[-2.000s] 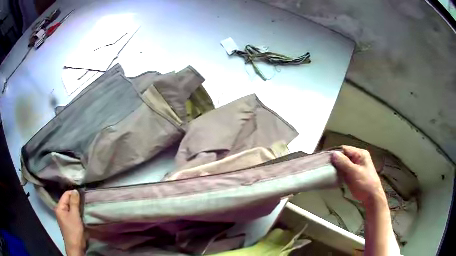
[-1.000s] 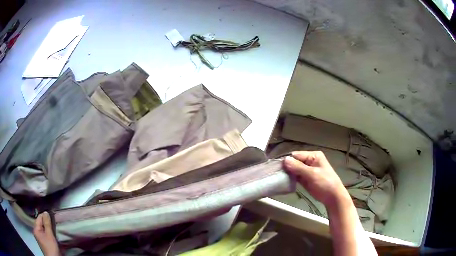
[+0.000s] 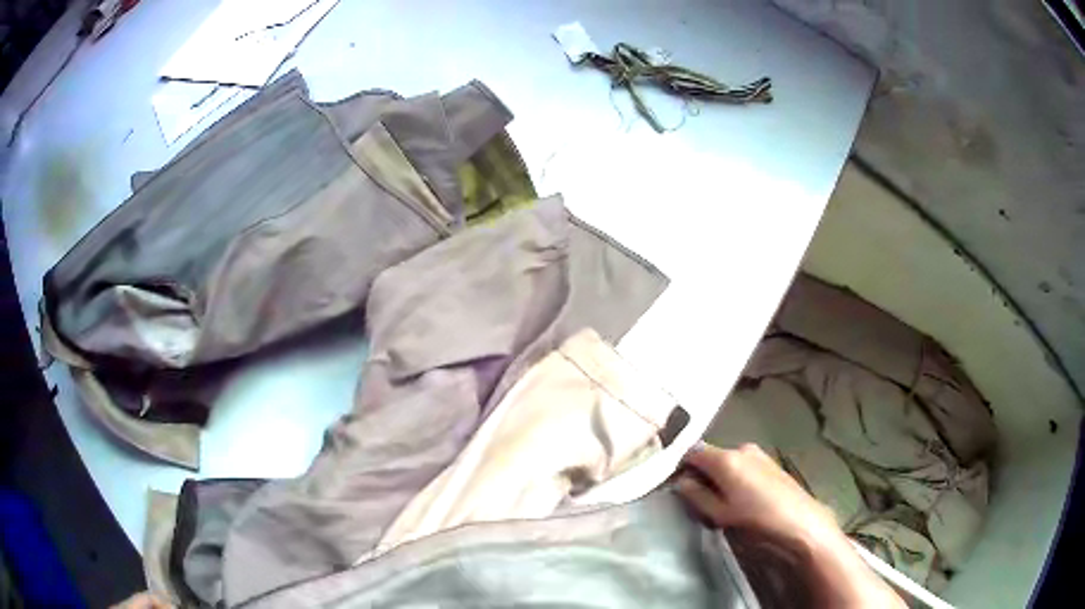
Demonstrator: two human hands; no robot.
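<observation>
The part-sewn garment lies across the front of the white table, its pale grey-green side up near the bottom edge. Its beige panel and grey-brown cloth spread behind. My right hand is shut on the garment's edge at the lower right, fingertips partly hidden by cloth. My left hand is almost cut off by the bottom edge at the lower left; only a small part shows, so its hold cannot be told. A second grey-brown garment lies behind to the left, with a yellow-green panel.
A bundle of olive cords with a white tag lies at the back of the table. White sheets with dark lines lie at the back left. A pale bin holding grey-brown cloth stands at the right, beside a grey wall.
The garment edge, earlier stretched between both hands, is now lower and slacker. Both hands have moved down, the left nearly out of view. More of the beige panel shows; the lime-green cloth has left view.
</observation>
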